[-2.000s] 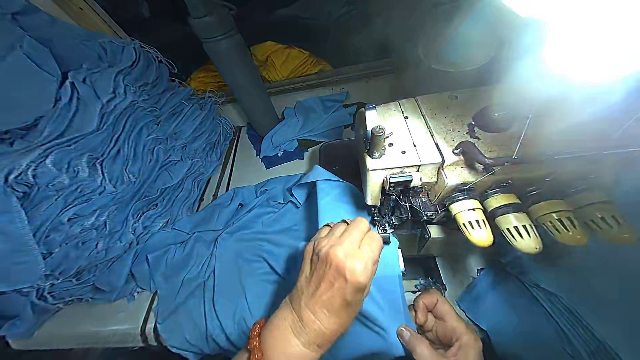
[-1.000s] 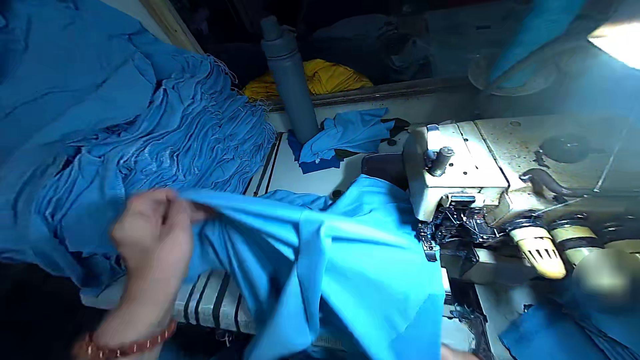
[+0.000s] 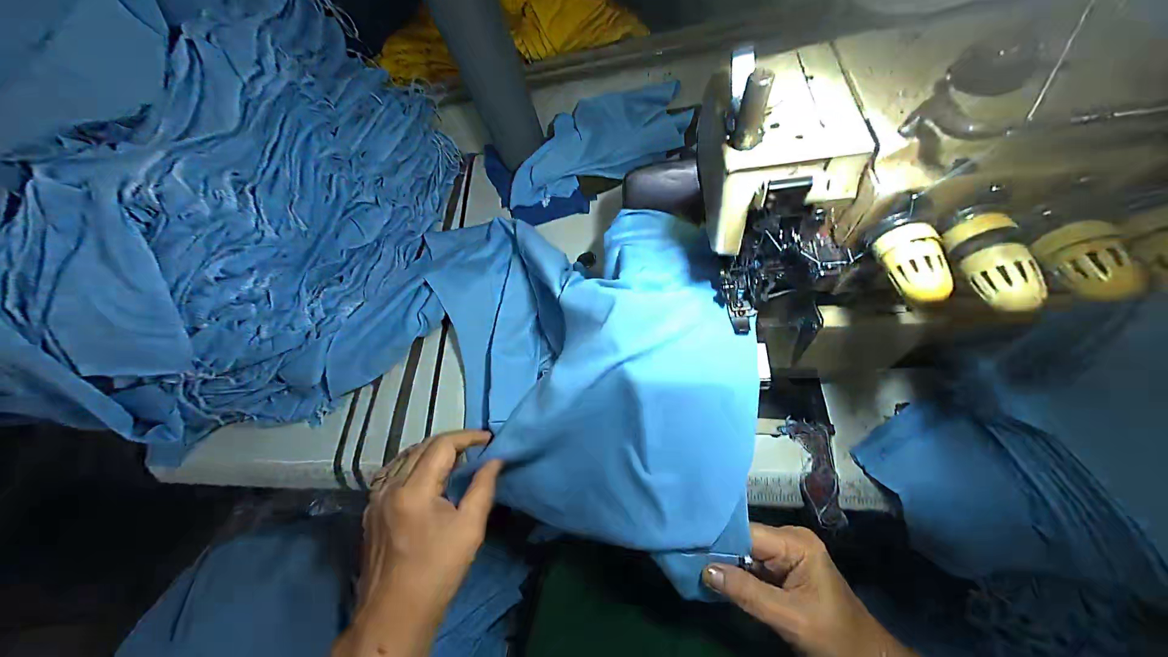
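Note:
A light blue fabric piece lies over the table's front edge, its right edge running along the presser foot of an industrial sewing machine. My left hand pinches the cloth's left side between thumb and fingers. At the lower right corner of the cloth, my right hand grips the edge, and a small shiny metal item shows beside its fingertips; what it is I cannot tell. More blue cloth trails from this piece toward the pile on the left.
A large heap of gathered blue fabric covers the left. Blue scraps lie behind, near a grey post and yellow cloth. Several cream thread-tension knobs line the machine. Stacked blue pieces hang at the right.
My left hand has come down and right from the raised, stretched cloth to its lower left side. The cloth now lies flatter beside the presser foot. My right hand shows more fully.

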